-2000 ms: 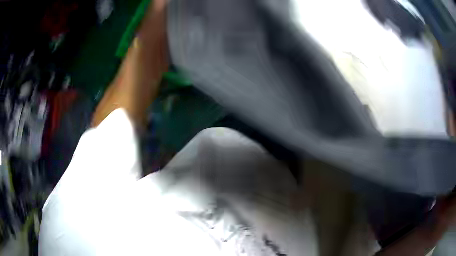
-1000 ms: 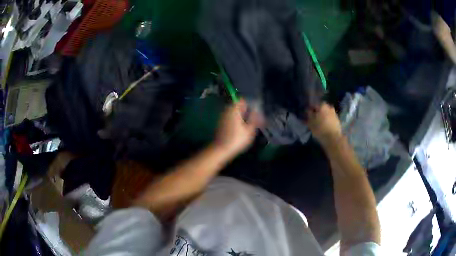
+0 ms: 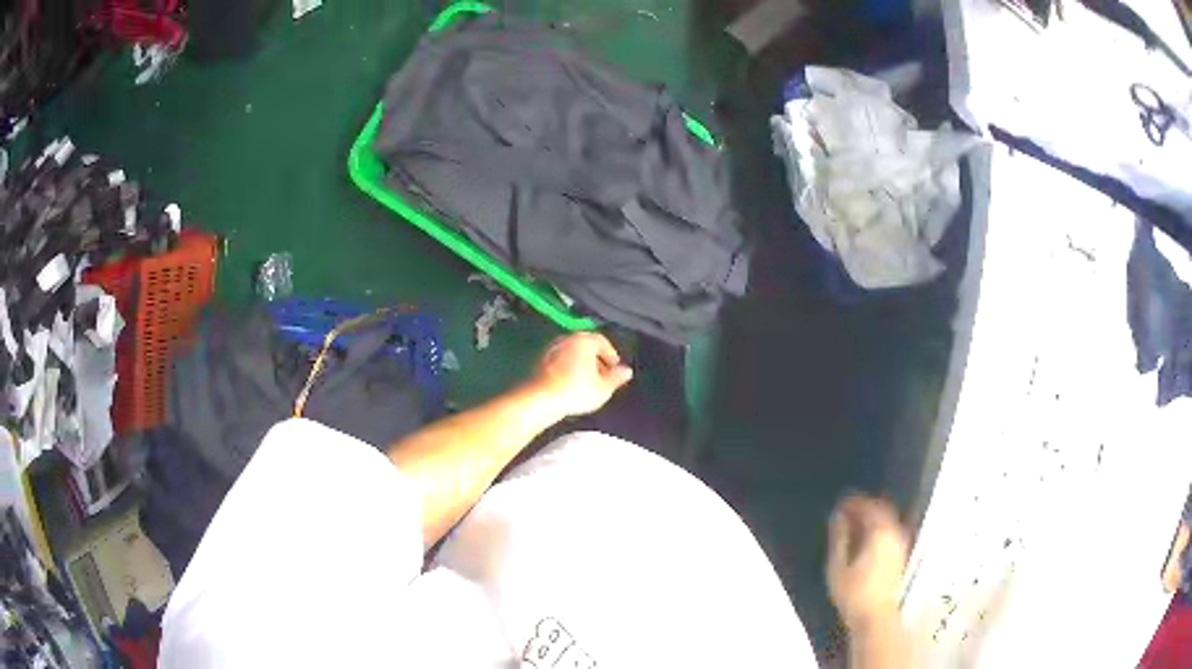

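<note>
A dark grey garment panel (image 3: 562,170) lies loosely heaped in the green basket (image 3: 458,244) on the floor, draped over its right side. My left hand (image 3: 584,373) is just below the basket's lower rim, apart from the cloth, with fingers curled; nothing shows in it. My right hand (image 3: 869,555) is at the lower right beside the white table's edge, blurred; its fingers look curled and I see nothing in it.
The white table (image 3: 1033,392) runs down the right, with scissors (image 3: 1150,113) and a small dark cloth piece (image 3: 1161,314) on it. Pale cloth (image 3: 869,177) is heaped beside it. An orange basket (image 3: 154,307), a blue basket (image 3: 431,342) and scraps are at left.
The dark grey cloth was held between both hands and now lies in the green basket. Both hands have let go; my right hand has moved down and right, towards the table edge.
</note>
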